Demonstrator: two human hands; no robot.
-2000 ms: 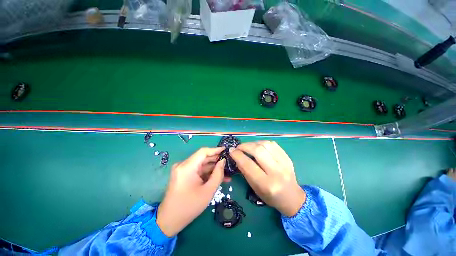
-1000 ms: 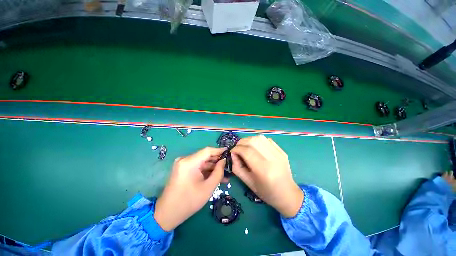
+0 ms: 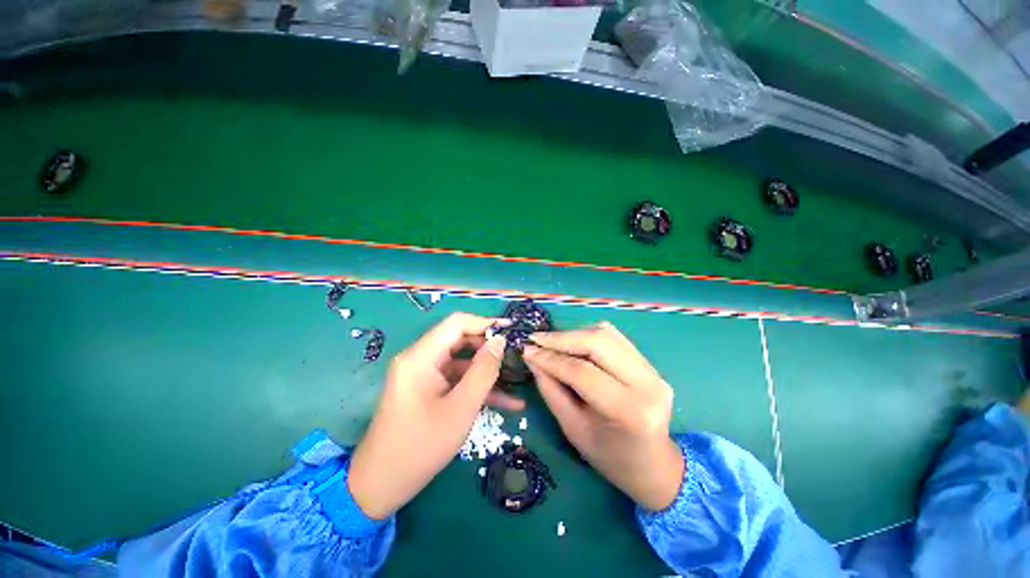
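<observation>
My left hand and my right hand are bare and meet at the fingertips around a black round housing unit, which they hold above the bench; the fingers hide part of it. Another black round unit shows just behind the fingertips, near the belt edge. A third round unit with a pale centre lies on the bench below the hands. A pile of small white parts lies between it and my left hand.
Small dark parts lie left of the hands. Several round units sit on the green belt. A metal rail behind carries a white box and a clear plastic bag. Another person's blue sleeve is at right.
The held unit has turned from edge-on to showing more of its face. Units on the belt appear shifted right. The unit by my right wrist is now hidden. The view has moved slightly.
</observation>
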